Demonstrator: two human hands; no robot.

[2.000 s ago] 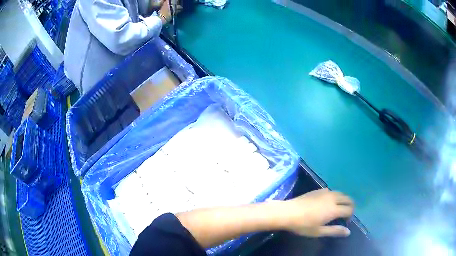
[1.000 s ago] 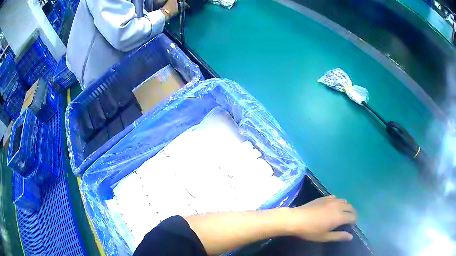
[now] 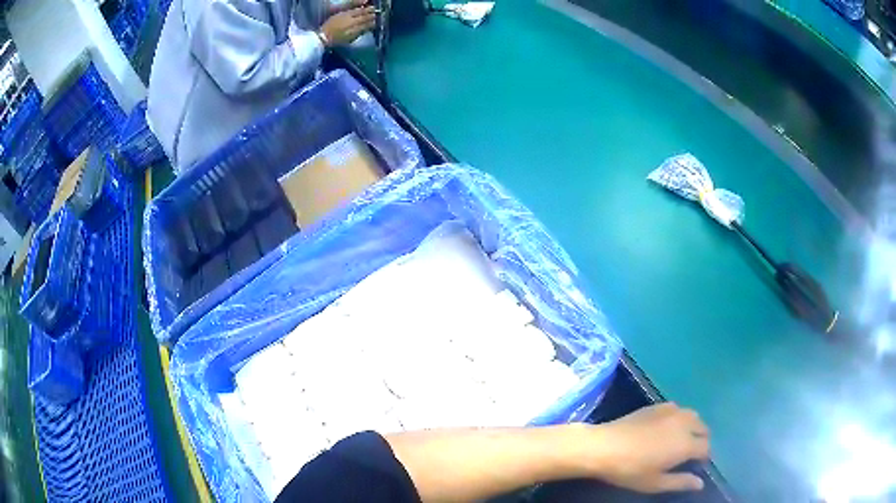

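Note:
My left hand is bare, with a dark sleeve, and reaches in from the bottom over the near crate's corner. It rests palm down at the bench's near edge, thumb apart from the fingers, with no object seen in it. My right hand is out of the picture. A plug in a crinkled white bag lies on the green bench, right of centre. Its coiled black cord has a yellow tie and runs into a blurred bright patch at the right.
A film-lined blue crate of white covers stands left of the bench. Behind it, another blue crate holds black housings and a cardboard sheet. A person in grey works beyond. Blue crates stand far left.
The whole view has shifted, so the crates, bench and bagged plug sit further right and lower. My left hand stays at the bench edge in much the same pose.

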